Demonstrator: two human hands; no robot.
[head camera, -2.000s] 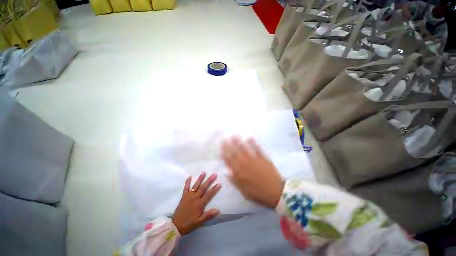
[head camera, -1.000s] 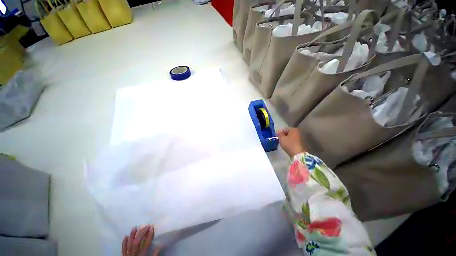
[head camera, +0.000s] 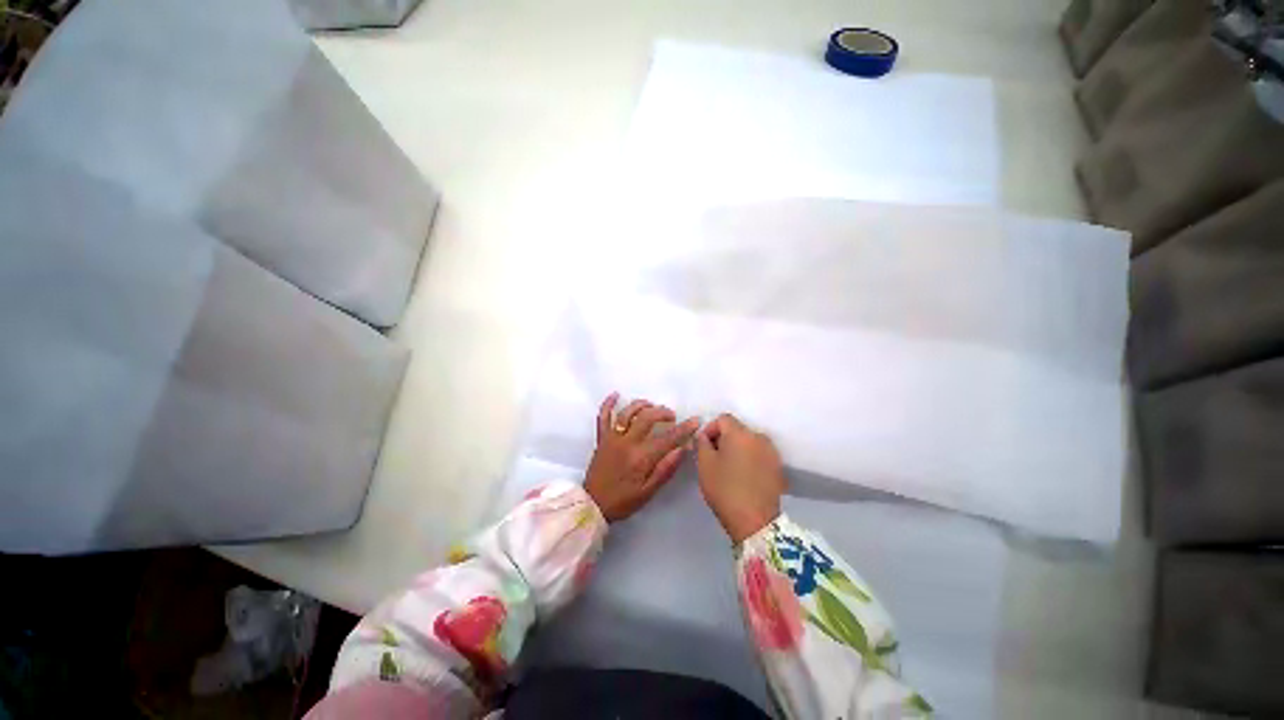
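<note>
White wrapping paper (head camera: 901, 408) is folded over something flat in front of me; faint beige shows through its upper part, and the bag itself is hidden. My left hand (head camera: 637, 453) lies on the paper near the fold edge, fingers spread. My right hand (head camera: 738, 471) is beside it with fingers curled, its fingertips at the paper edge and close to my left fingertips. Any tape between the fingers is too small to tell. More flat paper (head camera: 831, 134) lies beyond the fold.
A blue tape roll (head camera: 862, 52) lies at the paper's far edge. Wrapped bags (head camera: 282, 394) stand at the left. Taupe tote bags (head camera: 1218, 296) stand in a row at the right. Below the table's left edge is a brown box with clear plastic (head camera: 268, 640).
My right hand has moved from the blue tape dispenser to the paper fold beside my left hand. The view has shifted left, and the dispenser no longer shows.
</note>
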